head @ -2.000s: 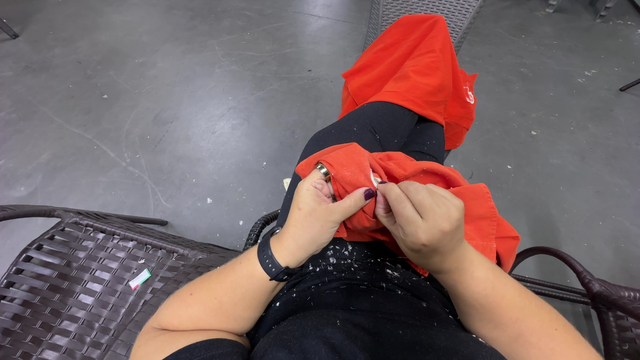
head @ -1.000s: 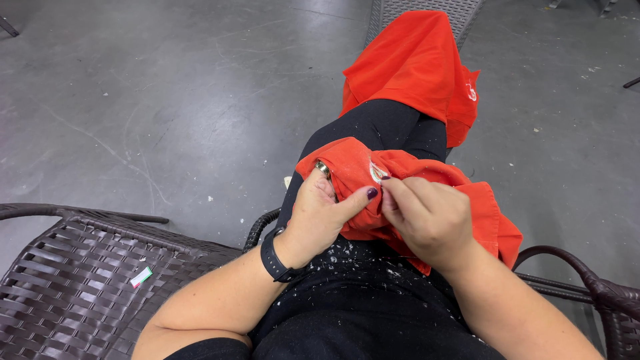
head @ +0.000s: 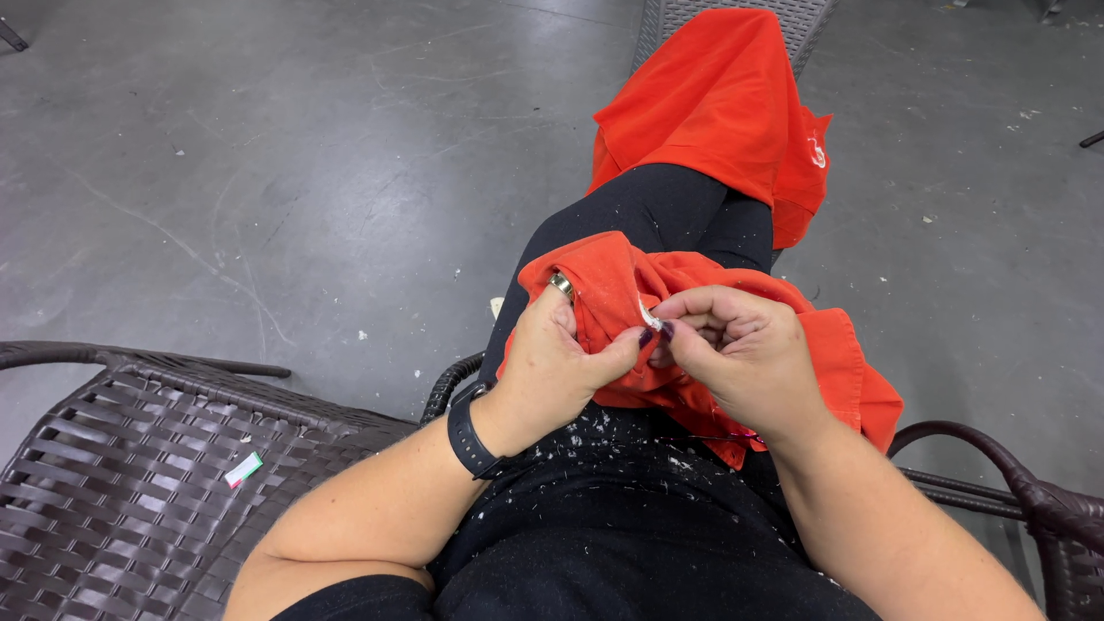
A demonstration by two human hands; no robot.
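Observation:
A bunched orange-red cloth (head: 832, 358) lies over my lap. My left hand (head: 561, 358), with a ring and a black wristwatch (head: 470, 431), grips a fold of it, its fingers partly hidden beneath. Between my thumbs a strip of white material (head: 649, 319) stands up from the fabric. My right hand (head: 742, 345) pinches the end of that white strip between thumb and forefinger. White lint and thread bits are scattered over my black shirt (head: 604, 535). A second orange-red cloth (head: 699, 103) with a white mark covers my lower legs.
A brown woven chair (head: 112, 500) stands at the left, with a small white, green and red piece (head: 243, 470) on its seat. A grey woven seat (head: 811, 26) is beyond my legs. A curved chair arm (head: 992, 448) is at the right. Small scraps dot the grey floor (head: 302, 172).
The white material looked like an open loop a second ago; now it is drawn together at my right fingertips. My left hand has stayed on the fold.

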